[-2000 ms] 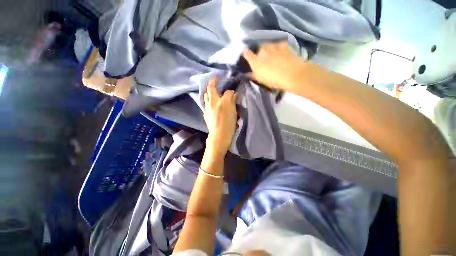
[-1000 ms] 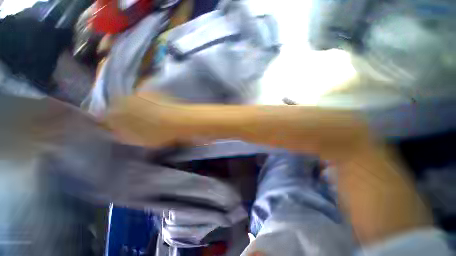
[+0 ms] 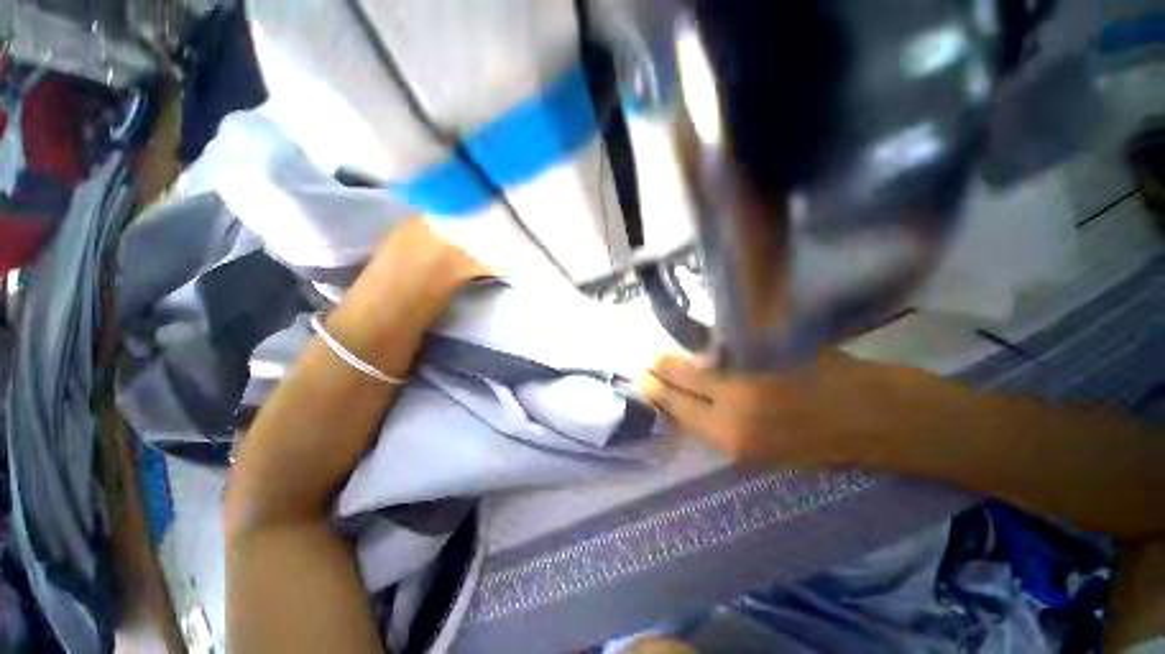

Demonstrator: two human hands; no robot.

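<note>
A light grey garment piece with dark bands [image 3: 447, 447] is bunched on the machine bed, left of the needle area. My left hand [image 3: 441, 256] lies on the cloth, its fingers hidden behind the machine head. My right hand [image 3: 735, 403] is at the cloth's right end by the needle area, fingertips at the fabric edge. The white sewing machine head with a blue stripe [image 3: 517, 141] looms over both hands. Glare hides the needle and presser foot.
The grey table edge with ruler marks [image 3: 664, 537] runs below the cloth. Grey strips [image 3: 58, 422] hang at far left, with a red patch [image 3: 51, 141] above them. Blue-patterned cloth [image 3: 869, 588] lies below the edge. Dark, blurred machine parts [image 3: 869, 166] fill the upper right.
The view has moved in closer under the machine head. My hands, earlier bunching the cloth and then reaching left in a blur, are now at the cloth by the needle area.
</note>
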